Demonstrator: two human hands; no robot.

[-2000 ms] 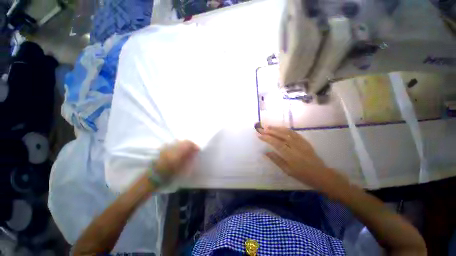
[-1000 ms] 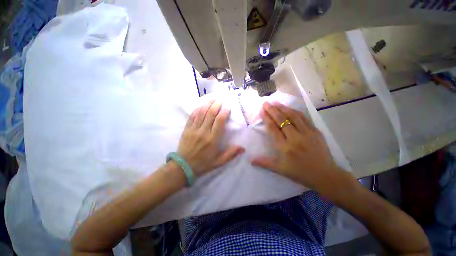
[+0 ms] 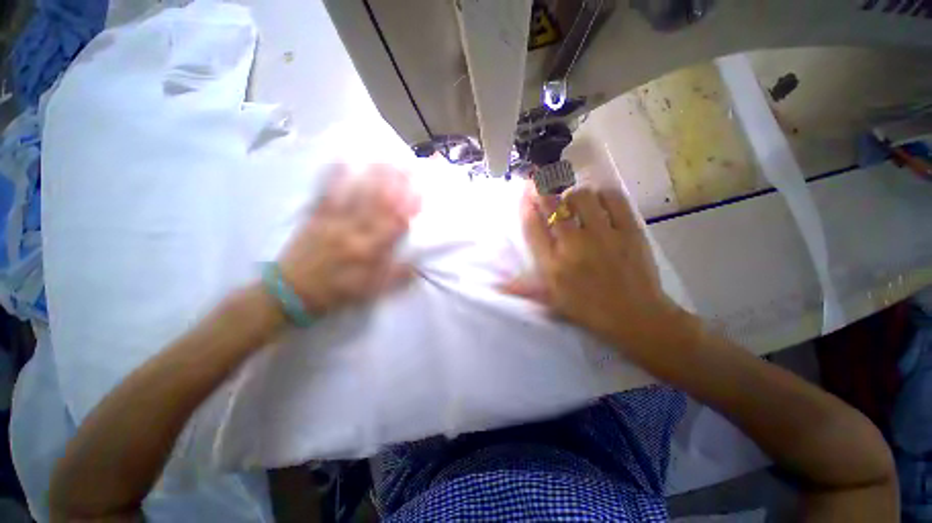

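The white fabric panel (image 3: 153, 225) lies across the table left of and in front of the needle, with creases between the hands. The presser foot and needle (image 3: 495, 169) of the cream lockstitch machine (image 3: 674, 41) are over the cloth in bright light. My left hand (image 3: 353, 240) is blurred and lies on the fabric left of the presser foot; whether it grips cloth is unclear. My right hand (image 3: 593, 255), with a ring, lies on the cloth just right of the presser foot, fingertips close to the machine head.
A white tape (image 3: 782, 174) crosses the bed to the table's front edge at right. A small red and blue tool (image 3: 899, 155) lies at the right rim. Blue and white cloth (image 3: 22, 204) is heaped off the left table edge. My checked clothing is at the front edge.
Since one second ago, my left hand has moved left, away from the presser foot. My right hand stays near it. Creases have formed between them. Earlier, both hands were farther from the needle.
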